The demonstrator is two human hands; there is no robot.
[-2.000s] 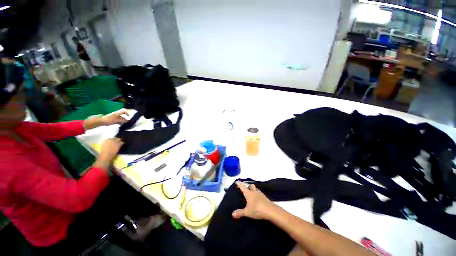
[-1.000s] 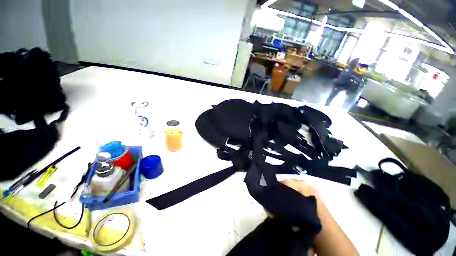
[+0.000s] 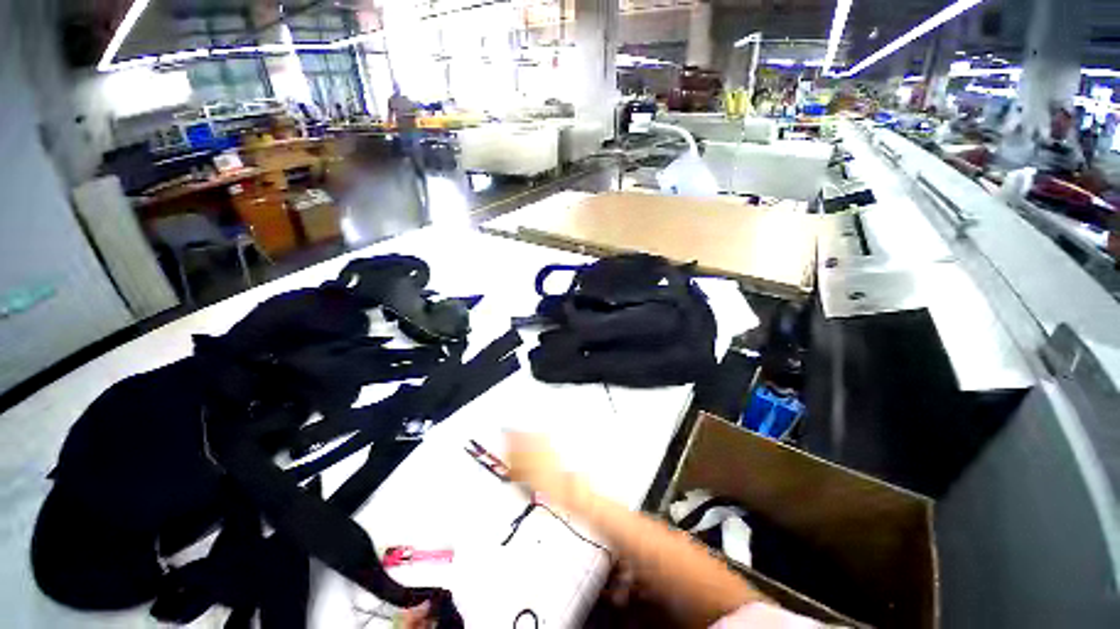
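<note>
My right hand (image 3: 536, 464) is blurred over the white table, with its forearm coming from the lower right. Thread snips (image 3: 486, 458) with pointed metal blades are at its fingertips; whether it grips them is unclear. A thin dark cord (image 3: 526, 516) lies below the hand. My left hand (image 3: 418, 613) is small and cut off by the bottom edge, with its fingers on the end of a black strap (image 3: 322, 526). The strap runs up to a pile of black bags (image 3: 147, 449) on the left. A pink object (image 3: 418, 555) lies beside the strap.
A black bag with a handle loop (image 3: 626, 322) sits at the table's far right. An open cardboard box (image 3: 817, 492) with white scraps stands below the right table edge, near a blue item (image 3: 771, 410). A brown board (image 3: 663, 231) lies behind.
The view has swung right; the blue tray and the person in red are out of view. My right hand is now at the snips. The strap has come down to my left hand at the bottom edge.
</note>
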